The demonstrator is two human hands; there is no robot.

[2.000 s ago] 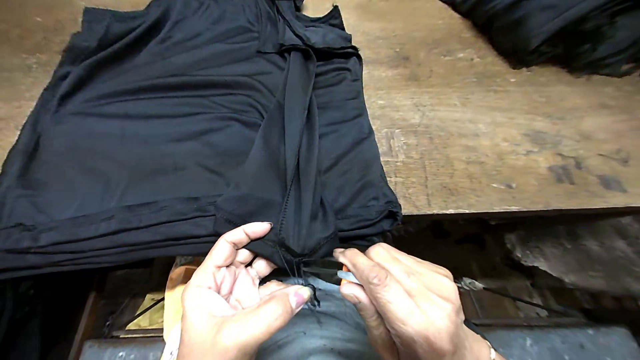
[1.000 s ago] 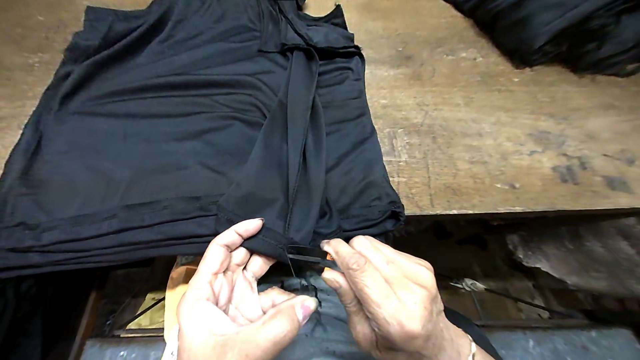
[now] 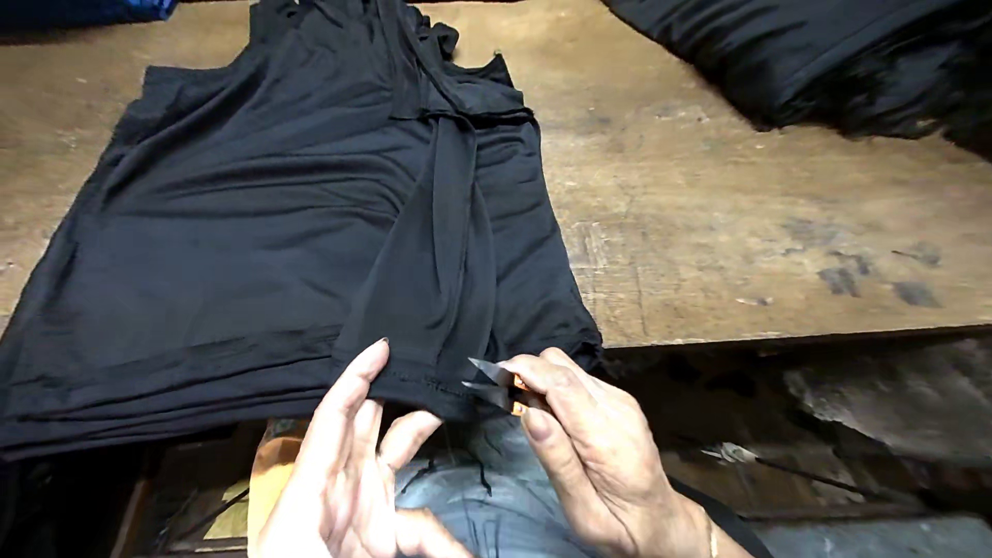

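A black garment (image 3: pixel 232 256) lies spread over the table and hangs slightly past its front edge. At its hem, my left hand (image 3: pixel 364 465) rests with fingers apart, the fingertips touching the underside and edge of the cloth. My right hand (image 3: pixel 597 442) grips small thread snips (image 3: pixel 496 385) with orange parts; their two pointed blades are spread and lie over the stitched hem, right of my left fingers. Dark thread bits show on the grey cloth over my lap (image 3: pixel 480 496).
The wooden table (image 3: pixel 744 225) has dark stains at the right. A black cloth pile (image 3: pixel 814 62) lies at the back right, and blue fabric (image 3: pixel 85 14) at the back left. Below the front edge, a rod (image 3: pixel 806 473) and wooden framing show.
The snips' spread blades now show clearly over the hem. My left thumb has moved away from the fingers and down. The view takes in more of the table's far side.
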